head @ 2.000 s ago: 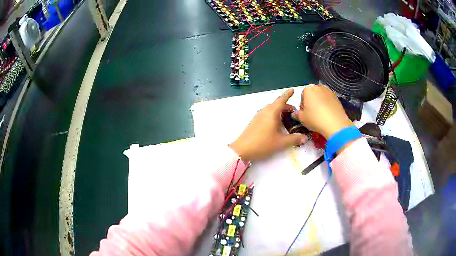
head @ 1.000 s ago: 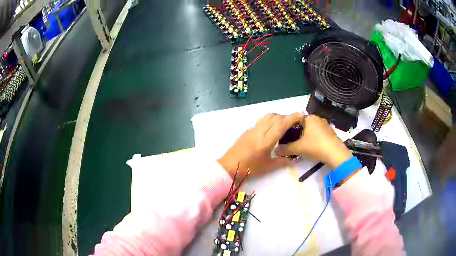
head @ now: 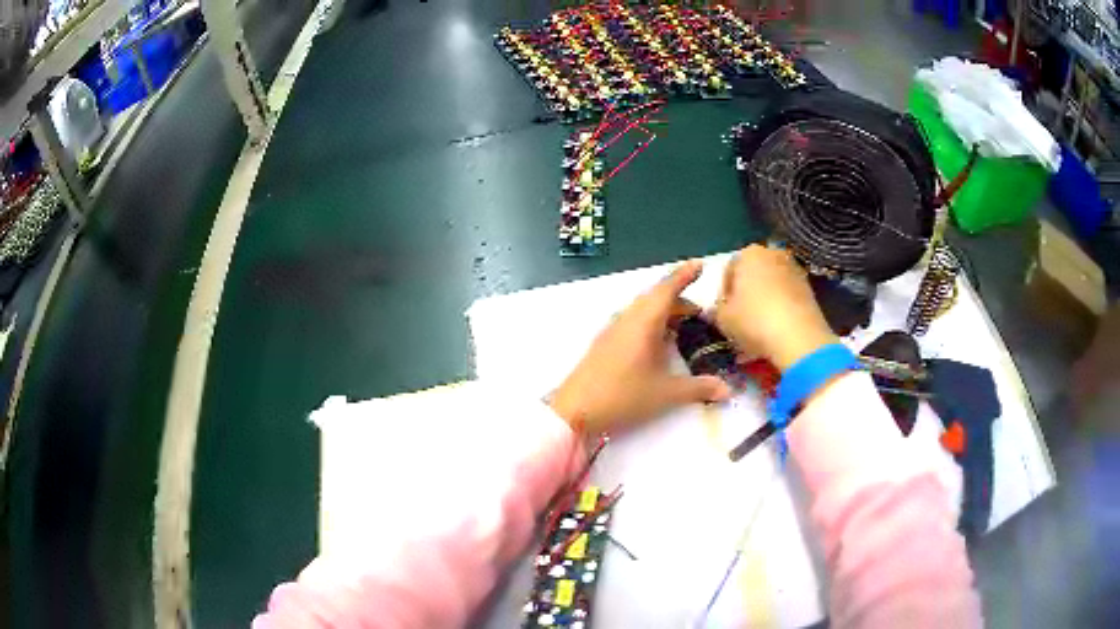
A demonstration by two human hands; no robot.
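Note:
My left hand (head: 633,356) curves around a dark banded bundle of black lead wires (head: 704,348) on the white sheet, thumb and fingers apart on either side of it. My right hand (head: 764,301) is at the bundle's upper right with bent fingers; its fingertips are partly hidden, so I cannot tell what they hold. A bit of the red wire bundle (head: 759,372) shows below my right hand. A circuit board strip (head: 567,578) with yellow blocks and red and black wires lies near my left sleeve.
A black round fan (head: 835,197) stands at the back right, with a metal coil (head: 936,293) beside it. The soldering gun (head: 964,430) lies right of my wrist. One board (head: 583,197) lies alone; rows of boards (head: 645,55) lie at the far side.
My hands were closed together over the bundle a second ago. Now they are further apart and the black wires show between them. The view has shifted slightly.

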